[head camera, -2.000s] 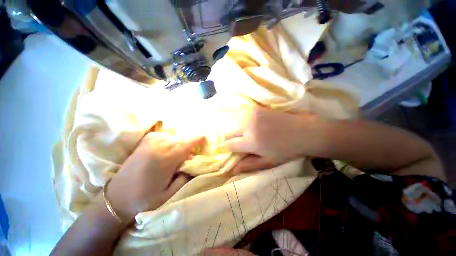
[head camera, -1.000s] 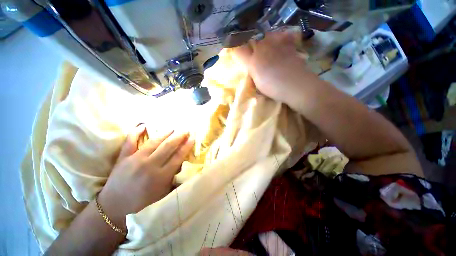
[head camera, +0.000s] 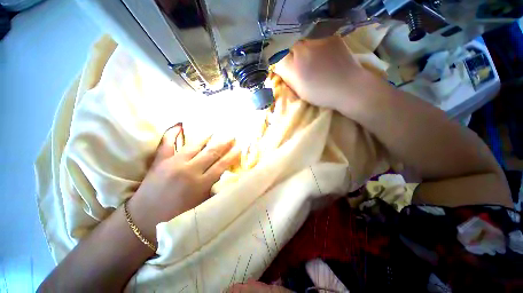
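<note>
Pale yellow fabric (head camera: 241, 229) lies heaped under the machine head and down over the lap, with thin dark lines on its near part. My left hand (head camera: 186, 174) lies on the cloth, palm down, fingers spread into the glare left of the needle area. My right hand (head camera: 324, 71) is closed on bunched fabric to the right of the dark grey knob (head camera: 262, 97), partly behind the machine's metal parts. The tension assembly (head camera: 250, 73) sits just above the knob. The needle and presser foot are lost in glare.
The white-grey sewing machine head (head camera: 137, 34) fills the top. The white table (head camera: 40, 86) shows at left. A tray with white crumpled material (head camera: 479, 68) is at the right edge. A crumpled cream scrap (head camera: 393, 190) lies by the lap, near floral clothing (head camera: 481, 234).
My right hand has moved from beside my left hand, up and away to beside the tension assembly, gathering fabric. My left hand has flattened on the cloth. The camera view has shifted.
</note>
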